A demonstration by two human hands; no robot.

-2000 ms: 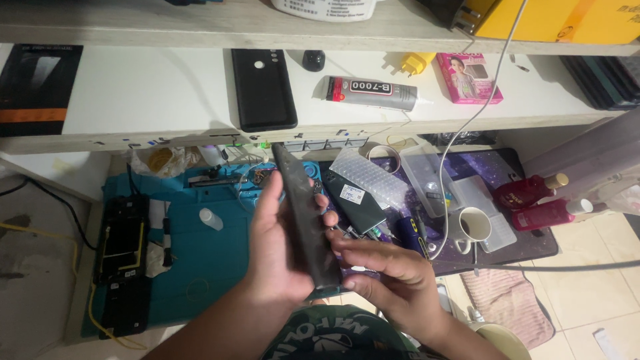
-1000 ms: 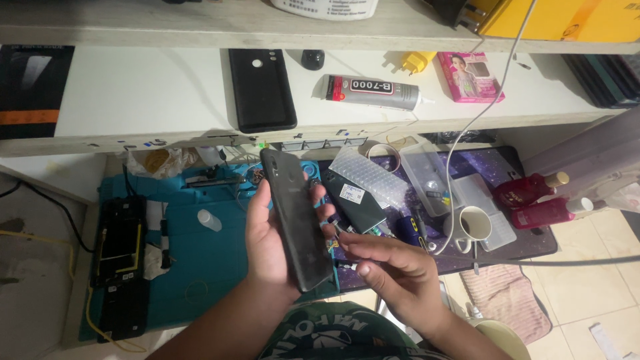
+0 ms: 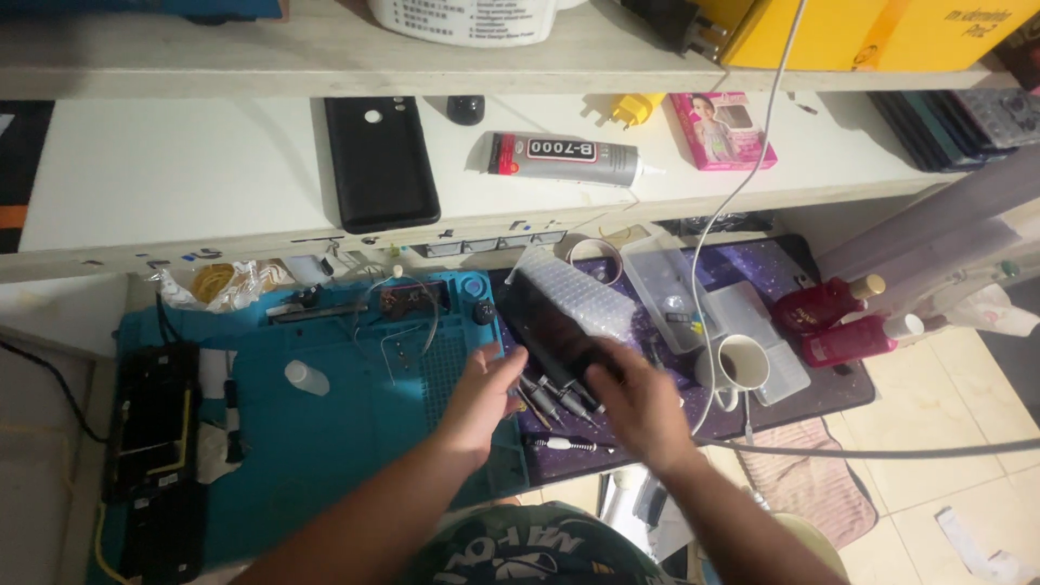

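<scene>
A dark smartphone [image 3: 548, 325] lies tilted over the purple mat, beside a sheet of bubble wrap [image 3: 573, 288]. My right hand [image 3: 642, 402] has its fingers on the phone's near right end, slightly blurred. Close to the phone's left side is my left hand [image 3: 479, 398], fingers apart and holding nothing. Several screwdrivers [image 3: 561, 400] lie between the hands, partly behind the phone. Further left, a small white bottle [image 3: 307, 378] lies on the teal repair mat [image 3: 325, 463], and a disassembled phone [image 3: 152, 422] is at that mat's left edge.
On the shelf above are a black phone case [image 3: 382, 171], a glue tube [image 3: 565, 158], a yellow plug [image 3: 636, 108] and a pink box [image 3: 723, 132]. A mug [image 3: 741, 363], clear plastic boxes [image 3: 666, 292] and red bottles [image 3: 849, 341] stand at right. A white cable [image 3: 735, 191] hangs down in front.
The phone that my left hand held up before me is now down over the purple mat, with my right hand on it. My left hand has let go, and both hands have moved apart.
</scene>
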